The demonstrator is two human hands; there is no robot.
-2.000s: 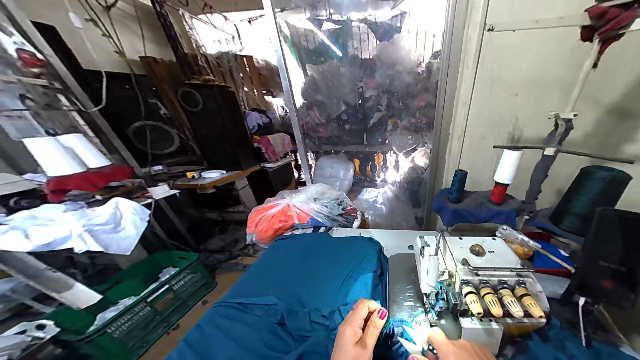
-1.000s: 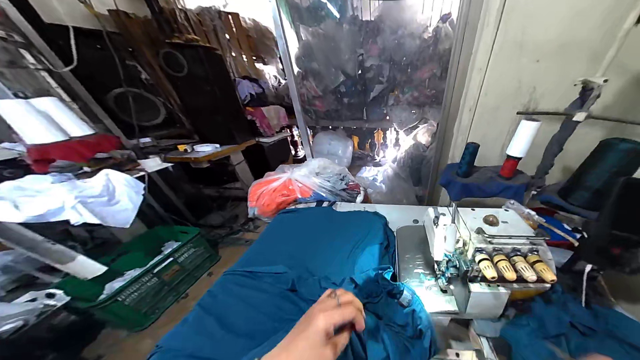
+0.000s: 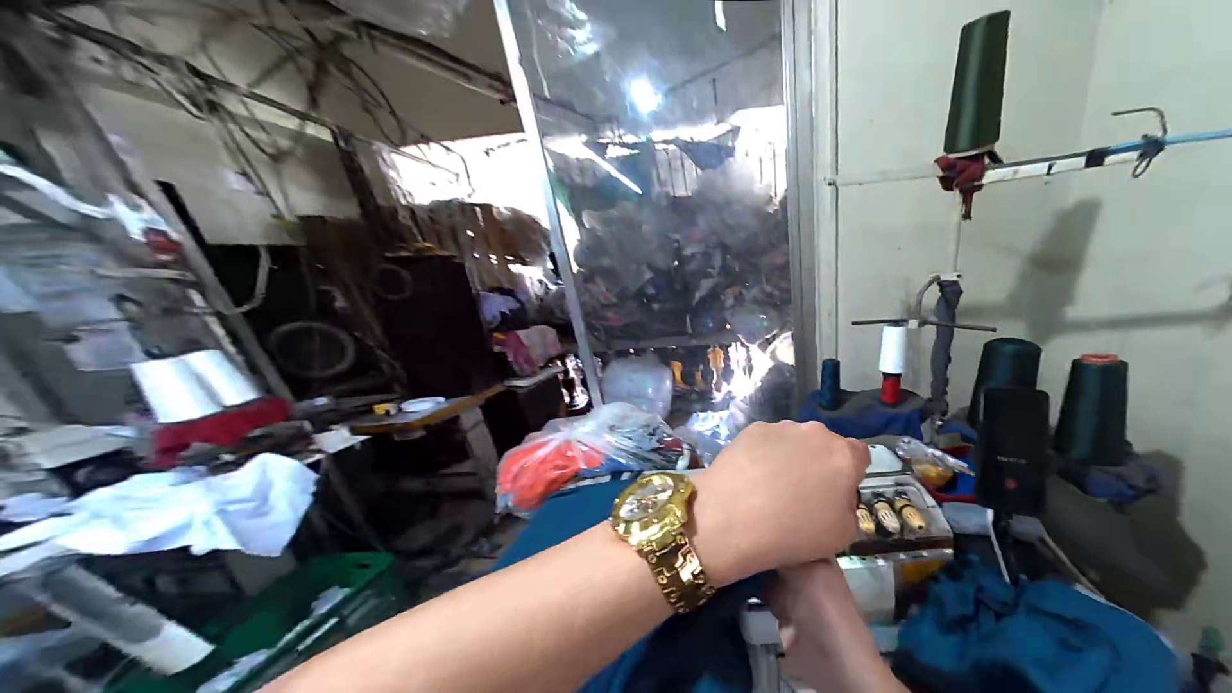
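Observation:
My left hand (image 3: 784, 496), with a gold watch on its wrist, is raised in front of the sewing machine, its back toward me and its fingers curled out of sight. Below it my right hand (image 3: 813, 611) shows only in part, near the wrist; the rest is hidden behind the left. The two touch or overlap, and whether either holds anything cannot be seen. Dark teal fabric (image 3: 553, 520) lies behind and below my left arm. The overlock sewing machine (image 3: 871, 582) is largely covered by my hands, its tension dials (image 3: 890, 515) showing at the right.
More teal fabric (image 3: 1039, 630) is bunched at the lower right. Thread cones (image 3: 1090, 409) and a black device (image 3: 1011, 448) stand behind it. A plastic bag with orange contents (image 3: 563, 457) sits beyond the machine table. A green crate (image 3: 371, 577) and white cloth (image 3: 221, 505) are at left.
The view has tilted up. My left hand has risen off the teal fabric and now meets my right hand before the machine. Both hands were at the fabric by the machine two seconds ago.

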